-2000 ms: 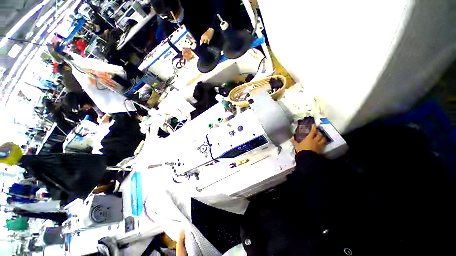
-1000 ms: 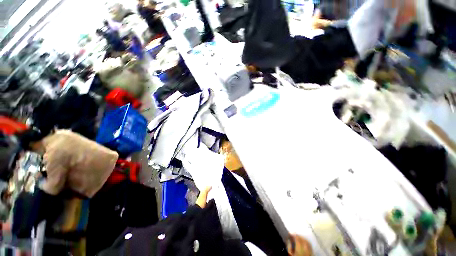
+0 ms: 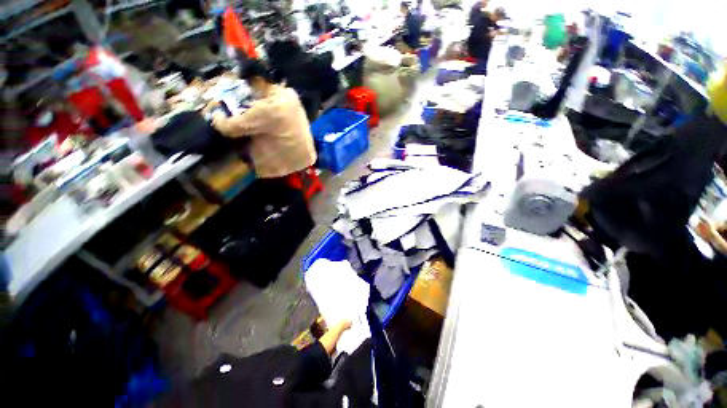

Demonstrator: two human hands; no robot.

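Note:
My left hand [image 3: 335, 335] grips a pale garment piece [image 3: 341, 299] with a dark navy edge, low in the middle of the view. The piece hangs over the near part of a blue plastic bin [image 3: 316, 253]. A grey garment bundle [image 3: 398, 199] with navy edges is heaped on the bin, some parts hanging down inside. My right hand is not in view.
A white machine table [image 3: 526, 343] with a grey motor box [image 3: 538, 205] runs along the right. A cardboard box [image 3: 430, 288] stands beside the bin. A person in a tan top [image 3: 279, 131] sits at the left, near another blue bin [image 3: 341, 139] and a red stool [image 3: 199, 288].
The view has swung left, away from the machine head, onto the bin and aisle. My left hand still holds the pale piece, now by the bin. My right hand has left the picture.

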